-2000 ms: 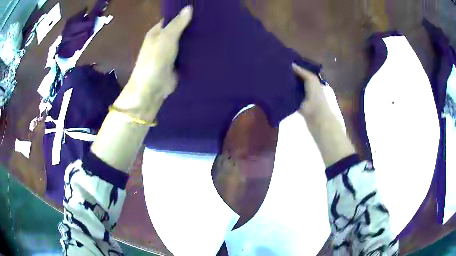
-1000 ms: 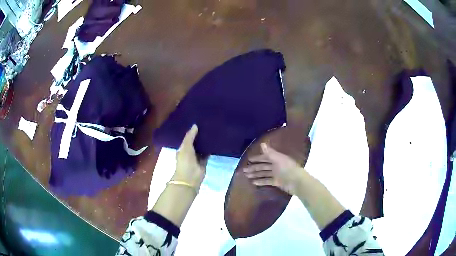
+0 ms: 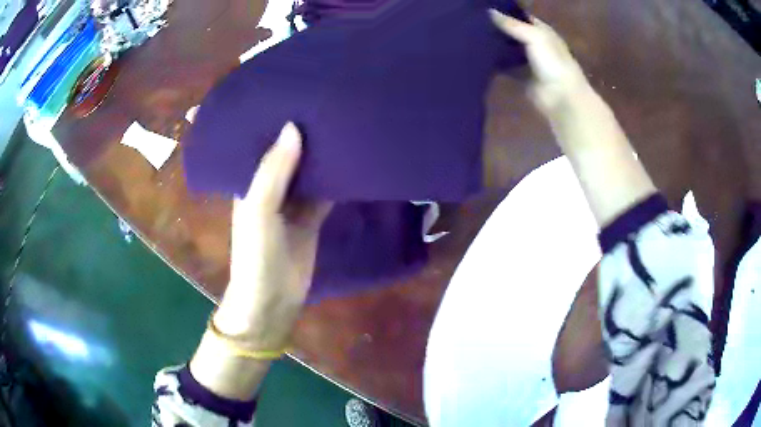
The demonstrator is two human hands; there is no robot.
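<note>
A folded stack of dark purple cut panels (image 3: pixel 375 108) is held up over the table by both hands. My left hand (image 3: pixel 271 217) grips its lower left edge, thumb on top. My right hand (image 3: pixel 546 62) holds its upper right corner. Beneath it, partly hidden, lies the purple tied bundle (image 3: pixel 367 250), with the end of a pale tie strip (image 3: pixel 430 222) showing beside it. A large white curved sheet (image 3: pixel 492 292) lies on the table to the right.
The brown table (image 3: pixel 375 342) has a curved front edge over green floor. A flared white paper slip (image 3: pixel 150 143) lies near that edge. A round tin (image 3: pixel 92 86) and a blue-and-white packet (image 3: pixel 62 62) are at the upper left. More white and purple pieces (image 3: pixel 743 317) are at right.
The folded purple stack has been lifted and carried left over the tied bundle. My right hand, open and off the stack a second ago, now grips its corner. The view has shifted left.
</note>
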